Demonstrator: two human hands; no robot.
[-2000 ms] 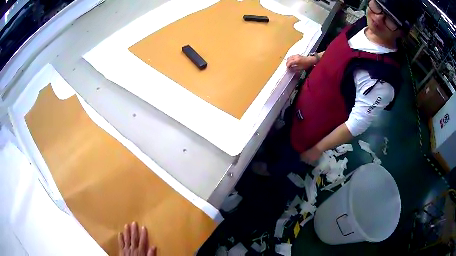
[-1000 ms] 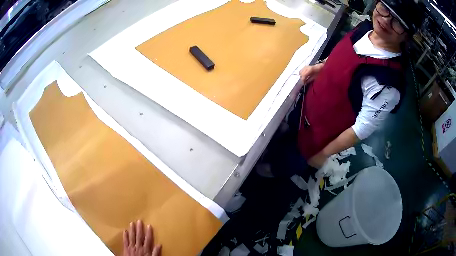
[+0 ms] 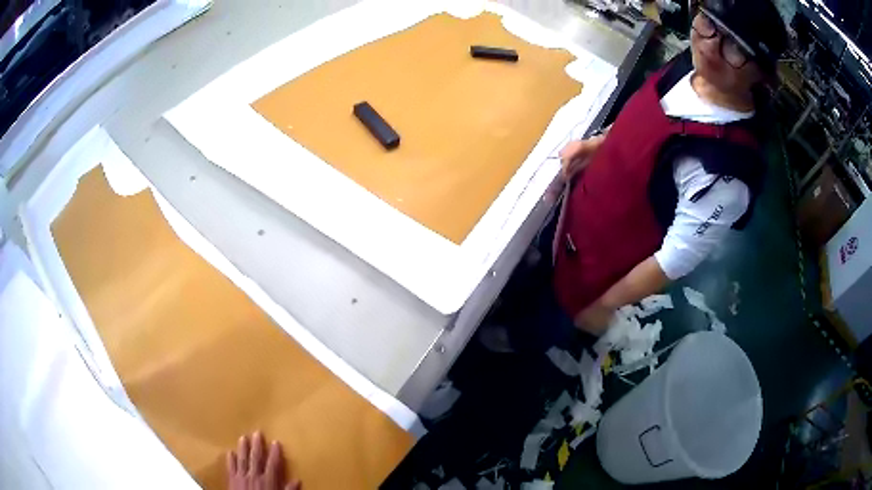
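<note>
My left hand (image 3: 256, 463) lies palm down on the near end of an orange-tan card pattern piece (image 3: 215, 325), cut off by the bottom edge of the picture. Its fingers are a little apart and it holds nothing. The card lies on white layers (image 3: 172, 212) that show along its edges. My right hand is not in view.
A second tan pattern piece (image 3: 449, 124) lies on a white lay (image 3: 316, 215) under two black weights (image 3: 376, 125) (image 3: 494, 54). A person in a red vest (image 3: 621, 182) stands at the table's right edge. A white bin (image 3: 684, 412) and scraps (image 3: 626, 335) are on the floor.
The view has shifted slightly. My left hand stays flat on the card. The other person's hand, earlier resting on the table edge, has drawn back a little towards their body.
</note>
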